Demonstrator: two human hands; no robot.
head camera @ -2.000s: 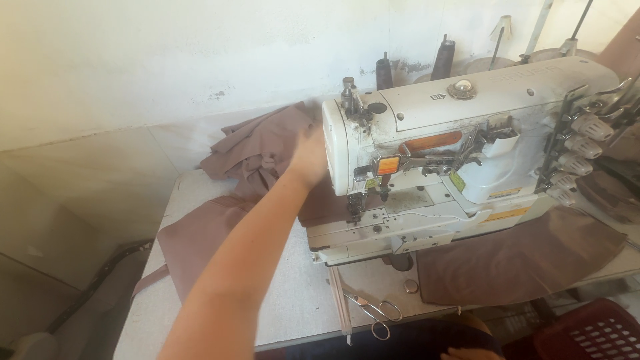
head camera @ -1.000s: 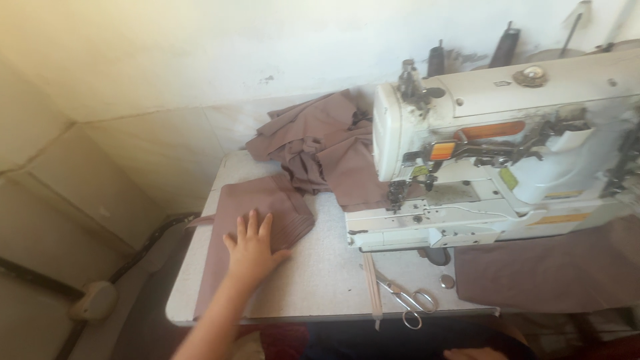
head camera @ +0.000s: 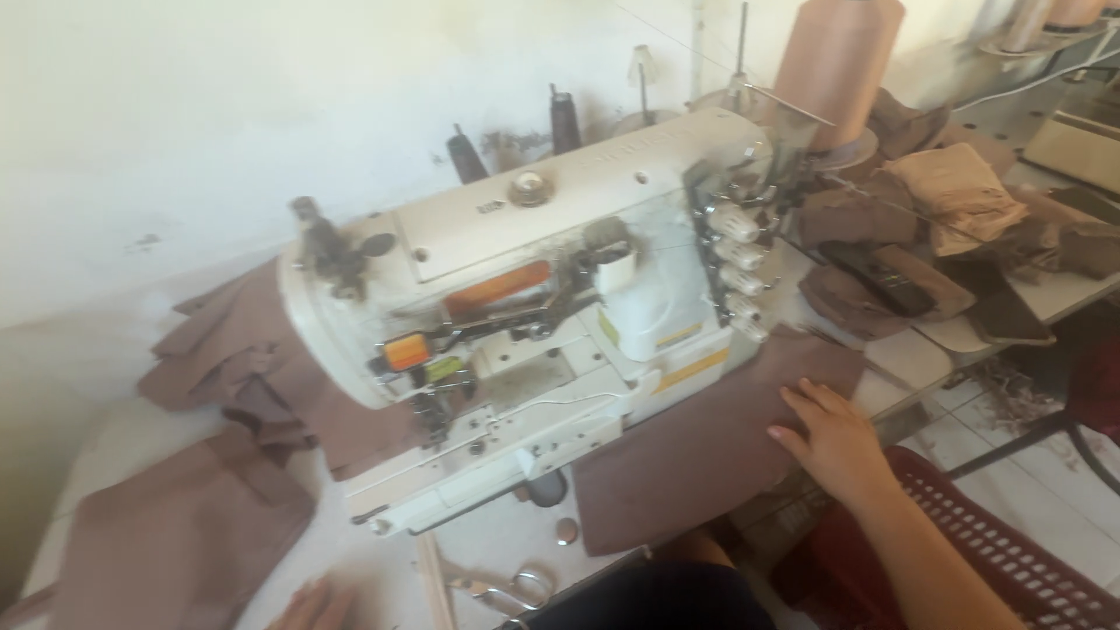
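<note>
A white industrial sewing machine (head camera: 542, 227) stands across the middle of the table. My right hand (head camera: 831, 437) rests with fingers spread on the right end of a flat brown fabric panel (head camera: 691, 455) in front of the machine. At the bottom edge, my left hand (head camera: 315, 604) shows only in part and blurred, near a stack of folded brown fabric (head camera: 175, 525); its grip cannot be made out. A crumpled heap of brown fabric (head camera: 236, 341) lies behind the machine's needle end. Metal scissors (head camera: 507, 591) lie at the front edge beside a narrow pale strip (head camera: 433, 582).
A large peach thread cone (head camera: 836, 70) rises behind the machine. Bundles of brown fabric (head camera: 849, 210) and a dark handheld object (head camera: 879, 280) lie at the right. A red perforated plastic basket (head camera: 980, 525) is below the table edge. A small round object (head camera: 567, 531) lies near the scissors.
The view has swung right. My left hand, spread on the folded fabric one second ago, is now lower at the frame's bottom edge. My right hand has come onto the fabric panel.
</note>
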